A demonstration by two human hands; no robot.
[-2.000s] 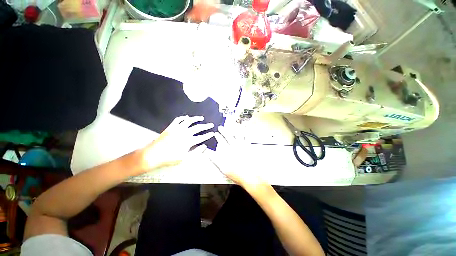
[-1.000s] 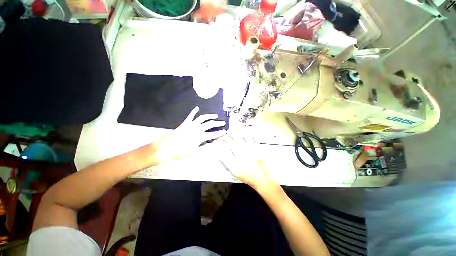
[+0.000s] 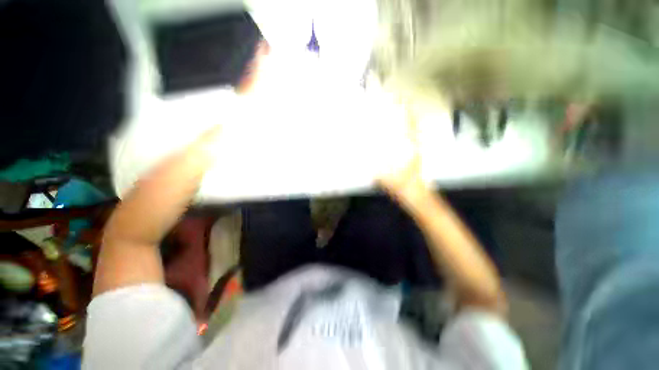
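Note:
The picture is strongly blurred and overexposed around the needle area. A black fabric panel (image 3: 206, 50) lies on the white table (image 3: 289, 173), towards the back left. My left hand (image 3: 249, 69) shows only as a faint washed-out shape at the panel's right edge; its fingers cannot be made out. My right forearm reaches up to the table, and my right hand (image 3: 401, 137) is lost in the glare near the machine. Whether either hand holds fabric cannot be told. The sewing machine (image 3: 506, 65) is a blurred cream shape at the upper right.
A pile of black panels (image 3: 58, 79) is at the left end, with green cloth (image 3: 36, 168) under it. The blurred scissors (image 3: 480, 123) lie below the machine arm. A light blue cloth (image 3: 610, 274) hangs at the right. My dark-clothed lap is below the table edge.
The view has tipped down and blurred, so the table sits higher and my shirt shows. The black panel appears farther up, and my hands have become washed out in the glare.

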